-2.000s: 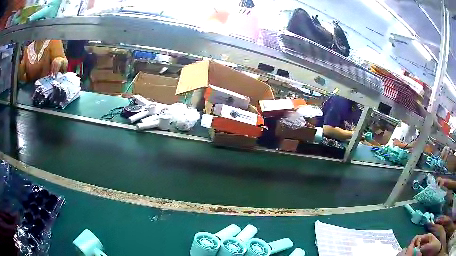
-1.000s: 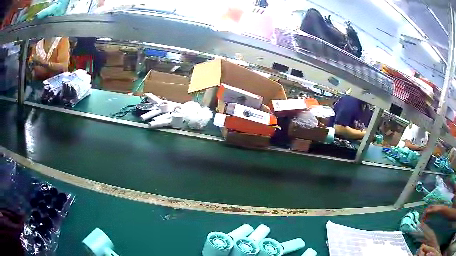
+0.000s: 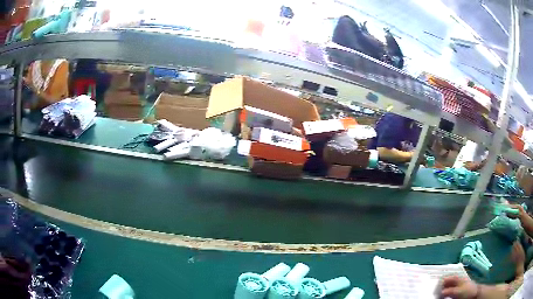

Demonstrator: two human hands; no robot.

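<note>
Several mint-green dryer or fan units lie together at the bottom centre, with round grilles (image 3: 255,282) facing up and tube handles (image 3: 334,285) pointing up and right. One more mint unit (image 3: 117,288) is cut off by the bottom edge at left. A white sheet stack (image 3: 403,278) with a faint grid lies to their right. Black round parts (image 3: 57,250) in shiny clear film lie at the far left. Neither my left hand nor my right hand is in view.
Another person's hand (image 3: 459,288) reaches from the right onto the sheets. Mint units (image 3: 476,257) lie beyond them. A pale edge strip (image 3: 280,247) borders the dark green conveyor (image 3: 222,201). A metal shelf (image 3: 175,49) spans above; open cartons (image 3: 280,99) stand opposite. Dark red cloth (image 3: 13,274) shows at left.
A neighbour's hand has come onto the sheets. Mint units now lie right of the sheets. The left mint unit sits lower in the picture; the view has shifted slightly.
</note>
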